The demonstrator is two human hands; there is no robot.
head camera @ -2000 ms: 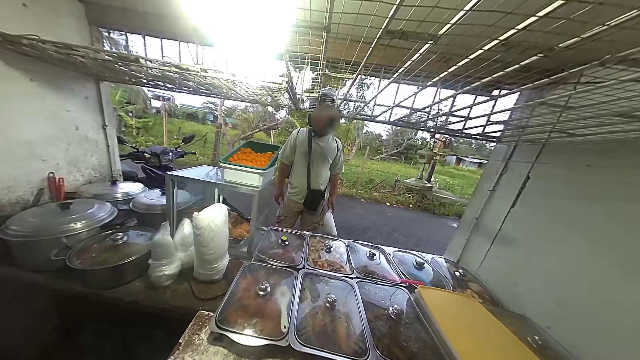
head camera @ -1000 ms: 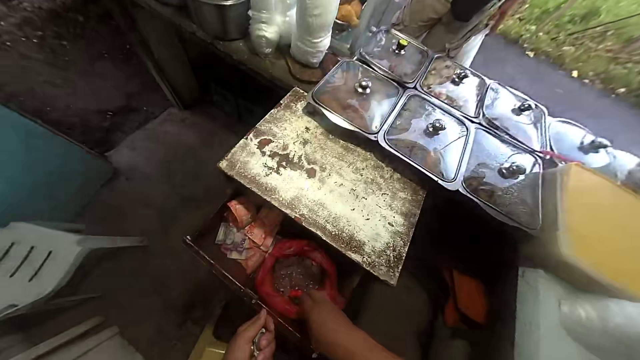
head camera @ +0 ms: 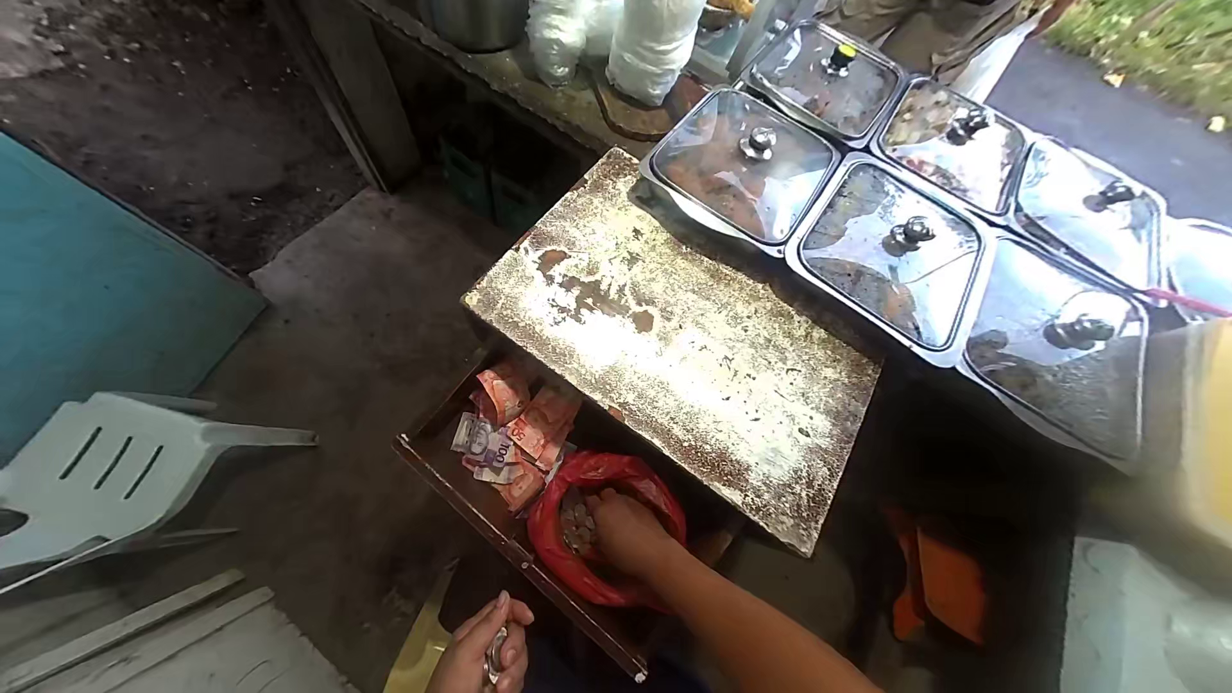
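An open wooden drawer (head camera: 481, 500) juts out under a worn, paint-flaked tabletop (head camera: 674, 346). Inside it, loose banknotes (head camera: 525, 428) lie beside a container lined with a red plastic bag (head camera: 553, 539), which holds coins (head camera: 577, 525). My right hand (head camera: 626, 534) reaches into the bag, its fingertips down at the coins; whether it grips any is hidden. My left hand (head camera: 486, 650) is just outside the drawer front, its fingers curled around several coins (head camera: 496, 654).
Food trays with clear lids (head camera: 890, 255) stand beyond the tabletop. Filled plastic bags (head camera: 654, 48) and a metal pot (head camera: 476, 19) are on the ledge behind. At left is a white plastic chair (head camera: 125, 462); an orange object (head camera: 948, 587) sits low at right. A person's legs (head camera: 924, 38) show behind the trays.
The view has swung down from the street to the drawer. Since one second ago, my right hand has moved deeper into the red bag. My left hand remains near the drawer front.
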